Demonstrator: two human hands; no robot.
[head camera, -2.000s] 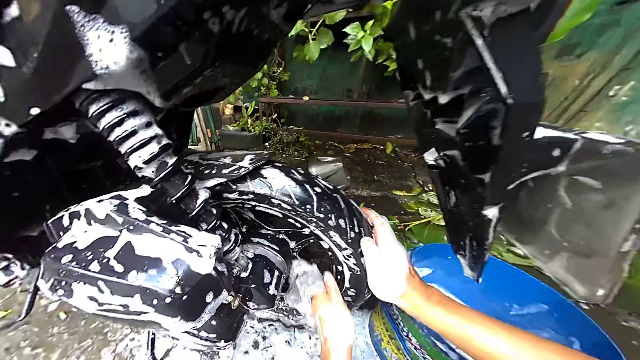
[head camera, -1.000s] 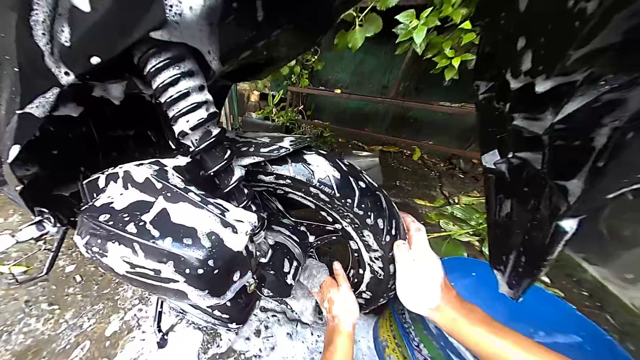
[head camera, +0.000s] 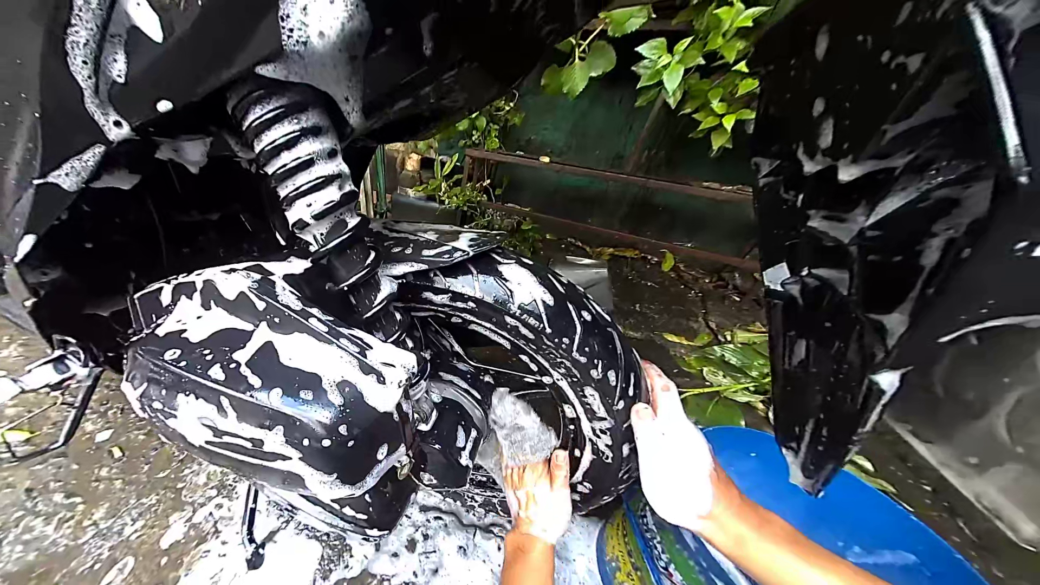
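A scooter's black rear tire (head camera: 597, 366), streaked with white suds, stands in the middle. My left hand (head camera: 538, 496) holds a wet gray sponge or cloth (head camera: 520, 426) against the wheel's inner side, beside the hub. Suds cover my right hand (head camera: 674, 455), which rests with its palm and fingers on the outer right side of the tire and holds nothing loose. Left of the wheel are the foamy black muffler or engine-side cover (head camera: 268, 390) and the coil shock absorber (head camera: 301, 171). The part of the wheel behind the sponge is hidden.
A blue basin (head camera: 821, 504) sits at lower right, beside a colorful patterned container (head camera: 650, 544). The black rear fender (head camera: 845, 325) hangs down at right. The stand (head camera: 250, 528) reaches the sudsy concrete at lower left. Behind are a rusty metal rail (head camera: 617, 175) and green plants (head camera: 699, 65).
My left hand and the gray sponge or cloth have moved up and farther inside the wheel. My right hand stays on the tire's outer side. The view has shifted.
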